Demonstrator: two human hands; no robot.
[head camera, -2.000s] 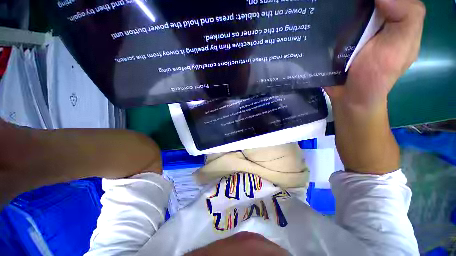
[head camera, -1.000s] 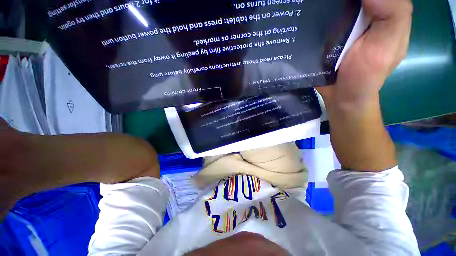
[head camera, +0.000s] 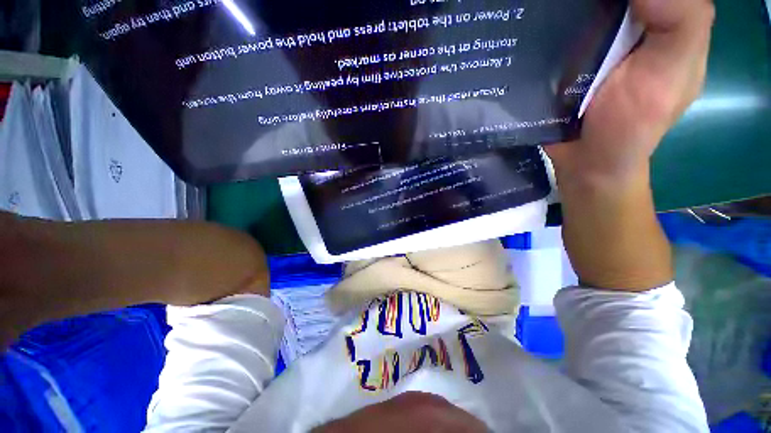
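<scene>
A large dark glossy protective film (head camera: 355, 84) with white printed text is held up close to the camera; its upper part is cut off by the frame. My right hand (head camera: 647, 93) is shut on its right edge, where a strip of white backing shows. My left hand is out of the picture; only the left forearm shows, reaching to the left edge. Below the film, a stack of printed films (head camera: 423, 203) with a white border lies at the bench's near edge, partly covered by the held film.
Grey-white packed bundles (head camera: 110, 161) stand at the left on the green bench (head camera: 719, 135). Blue crates (head camera: 93, 364) are below left, with pale sheets (head camera: 308, 321) beside my lap. More blue and a translucent greenish material show at the lower right.
Against one second ago, the held film and my right hand sit slightly further right and higher in view. My right hand keeps its hold on the film.
</scene>
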